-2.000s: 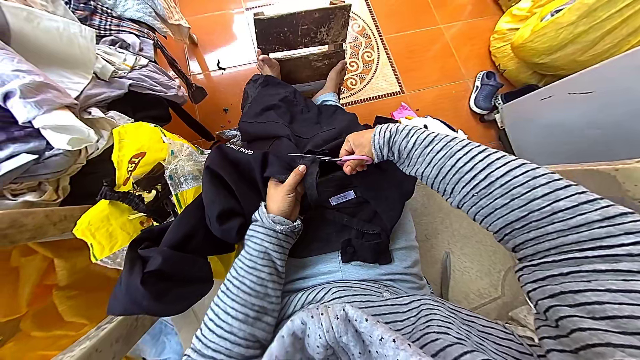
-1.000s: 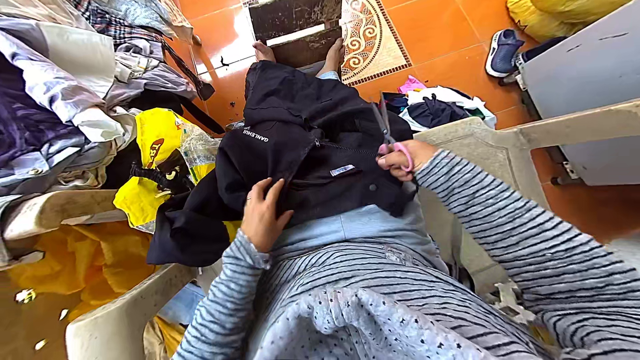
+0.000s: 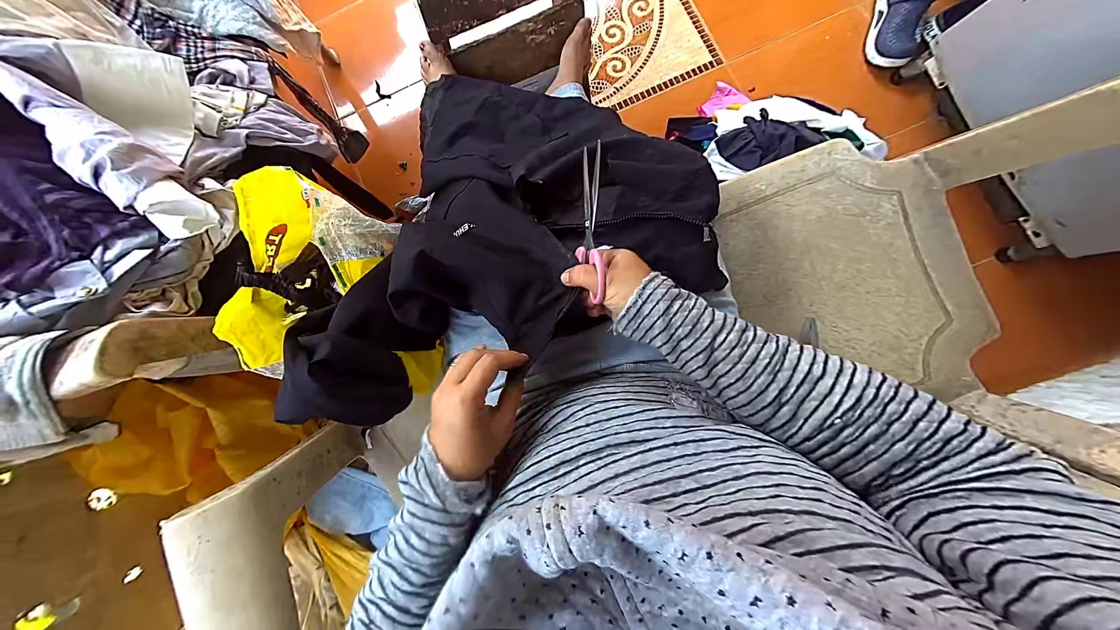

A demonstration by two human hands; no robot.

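Observation:
A black zippered garment [image 3: 490, 262] lies spread over my lap and legs, with small white lettering on it and a zipper along its right part. My left hand [image 3: 472, 407] pinches an edge of the garment between thumb and fingers, at its lower side. My right hand [image 3: 612, 278] grips a pair of scissors [image 3: 590, 206] by the pink handles. Their blades are slightly apart and point away from me, above the cloth. The thumb of my right hand is near a fold of the garment.
Piled clothes [image 3: 96, 175] lie at the left beside a yellow plastic bag [image 3: 271, 227]. A plastic chair [image 3: 857, 262] is at my right, with a small heap of cloth [image 3: 770, 131] beyond it. A wooden piece [image 3: 507, 39] lies by my feet. A shoe [image 3: 897, 31] is at the upper right.
My left hand, lying on the garment's lower edge a second ago, now pinches and lifts that edge. The scissors have moved over the garment's middle. The garment is folded differently, with its zipper showing.

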